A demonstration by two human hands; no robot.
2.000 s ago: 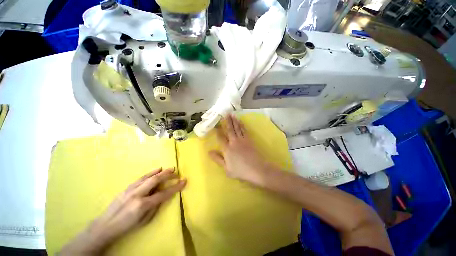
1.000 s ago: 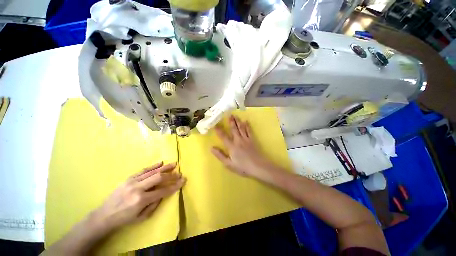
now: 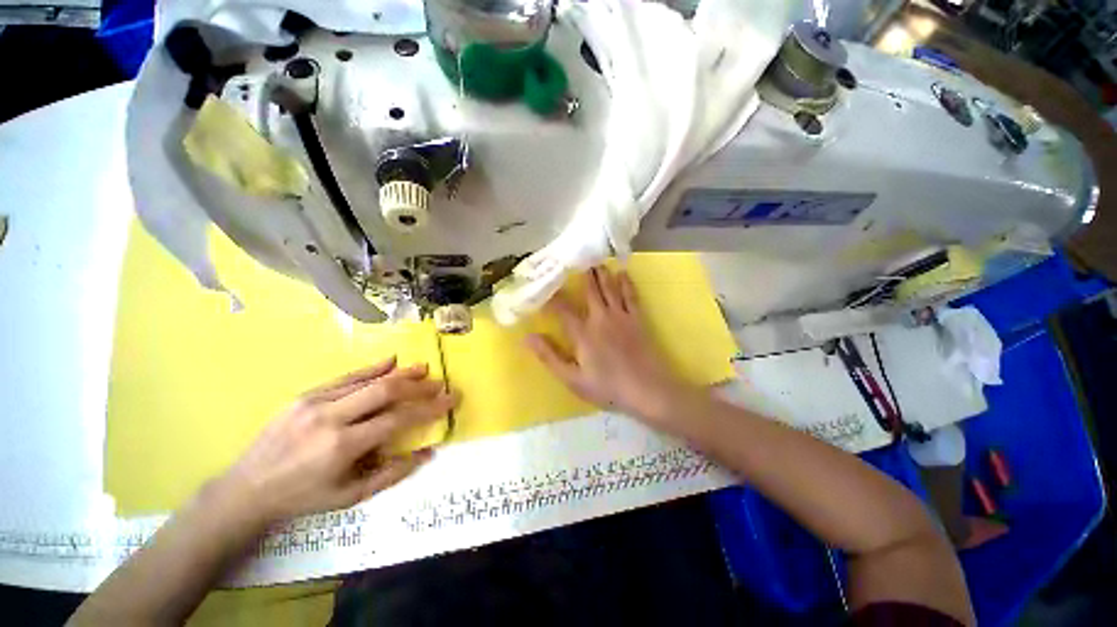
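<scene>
The yellow panel point(image 3: 245, 367) lies flat on the white table under the sewing machine head point(image 3: 515, 147). Its dark centre seam point(image 3: 443, 367) runs from the presser foot area toward the front edge of the panel. My left hand point(image 3: 349, 441) presses on the left half beside the seam, fingertips near it, over the panel's front edge. My right hand point(image 3: 606, 343) lies with spread fingers on the right half, close to the hanging white cloth wrap point(image 3: 613, 184). The needle and presser foot are hard to make out behind the head parts.
A printed ruler point(image 3: 551, 490) runs along the table's front edge. A small red-and-black tool point(image 3: 867, 382) lies right of the machine. A blue bin point(image 3: 1041, 453) at right holds red-handled items. Part of a yellow piece point(image 3: 263, 605) shows below the table edge at lower left.
The yellow panel has moved away from me under the machine head, uncovering the table's front edge and ruler. The view has shifted closer to the machine. Both hands still rest on the panel.
</scene>
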